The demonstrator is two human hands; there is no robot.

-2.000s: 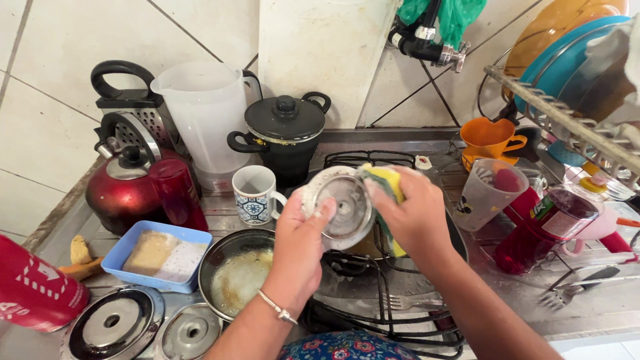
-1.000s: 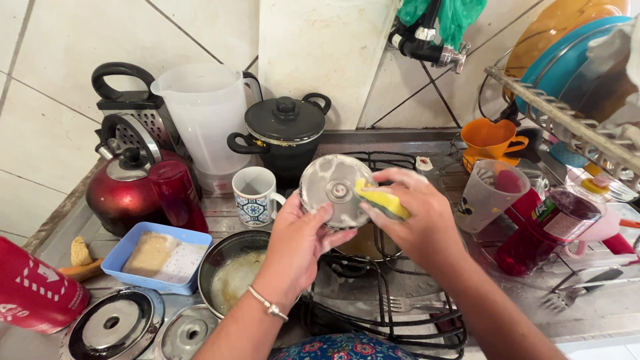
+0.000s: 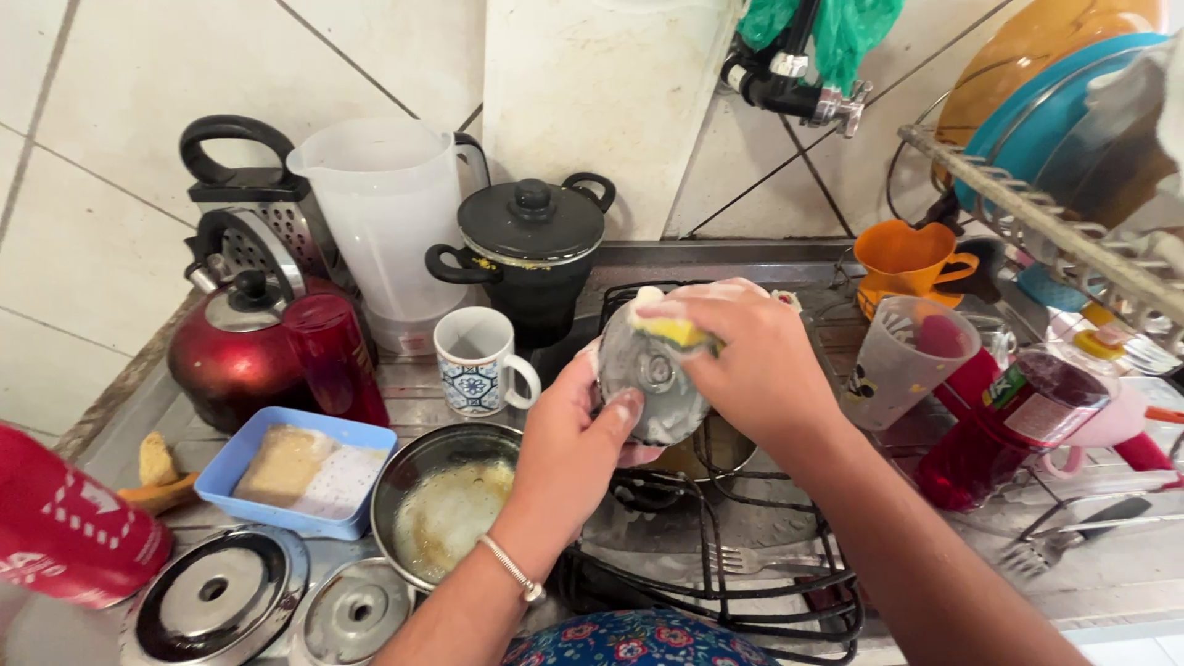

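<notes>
A round metal stove burner cap (image 3: 659, 393), smeared with suds, is held tilted over the sink by my left hand (image 3: 592, 416), thumb on its face. My right hand (image 3: 740, 351) presses a yellow and green sponge (image 3: 680, 333) against the cap's upper edge. Black wire stove grates (image 3: 712, 555) lie in the sink below, with a fork (image 3: 749, 560) among them. Left of my hands are a pan with soapy liquid (image 3: 449, 509), a patterned mug (image 3: 474, 365) and a blue tray (image 3: 305, 516) holding a pale block. Two more round metal burner parts (image 3: 217, 592) rest at the lower left.
A lidded black pot (image 3: 532, 250), a clear pitcher (image 3: 388, 222) and a red kettle (image 3: 227, 351) stand at the back left. On the right are an orange cup (image 3: 906, 259), a frosted cup (image 3: 911, 361), a red bottle (image 3: 1008, 435) and a dish rack (image 3: 1045, 213).
The cap's tilt has changed in my left hand. The sponge in my right hand has shifted from its right side to its upper edge. The surrounding dishes have stayed in place.
</notes>
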